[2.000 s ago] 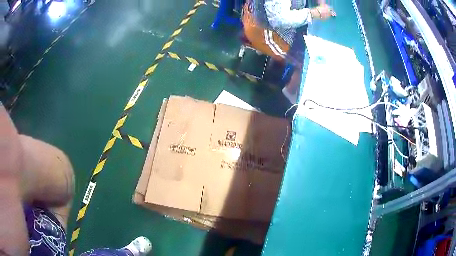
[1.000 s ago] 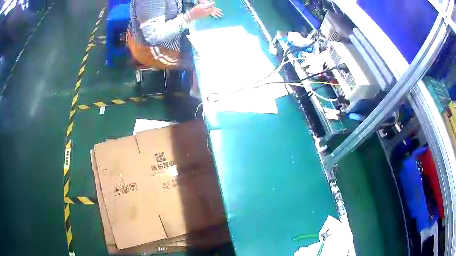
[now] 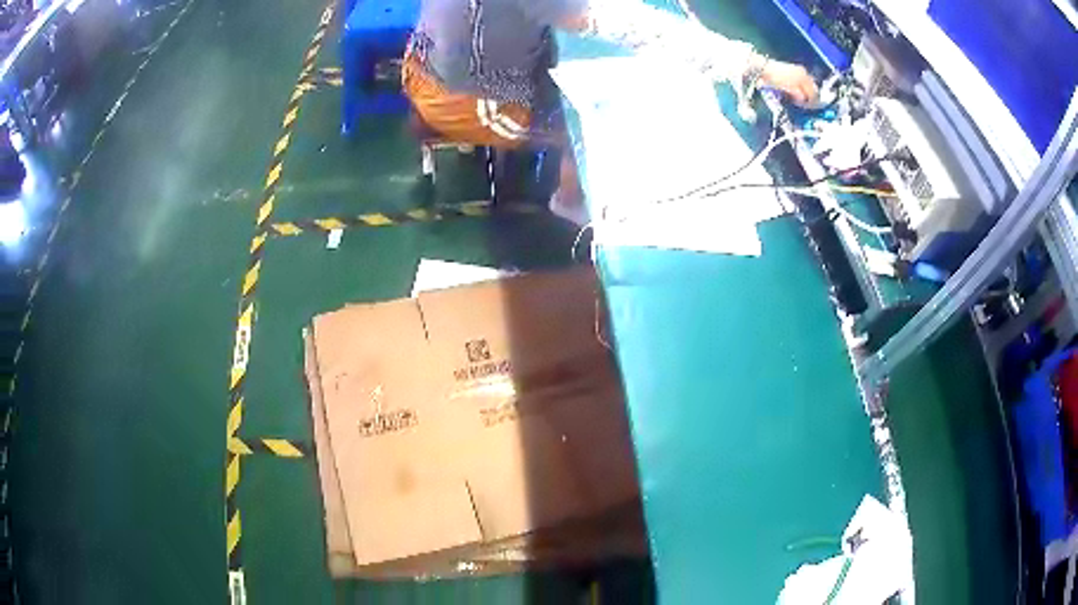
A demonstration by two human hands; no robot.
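Neither of my hands is in the picture. A stack of flattened brown cartons [image 3: 414,473] lies on the floor in front of me, left of the bench. The green-topped bench [image 3: 733,390] runs beside it. White sheets [image 3: 668,148] lie overlapping on the far part of the bench, with thin cables [image 3: 709,193] across them. Another white item [image 3: 875,555], a sheet or cloth, lies at the near right end of the bench beside thin green handles [image 3: 842,579], perhaps pliers.
A person [image 3: 485,59] sits at the far bench, one hand [image 3: 790,83] near the rail. A beige electrical box [image 3: 928,177] stands right of the rail. A curved metal frame [image 3: 969,296] crosses the right. A blue stool [image 3: 376,53] and yellow-black tape [image 3: 254,272] are left.
My view has swung right, then slightly back left. My bare limb at the left edge has gone out of view. The seated person's arm now stretches across the bench toward the rail.
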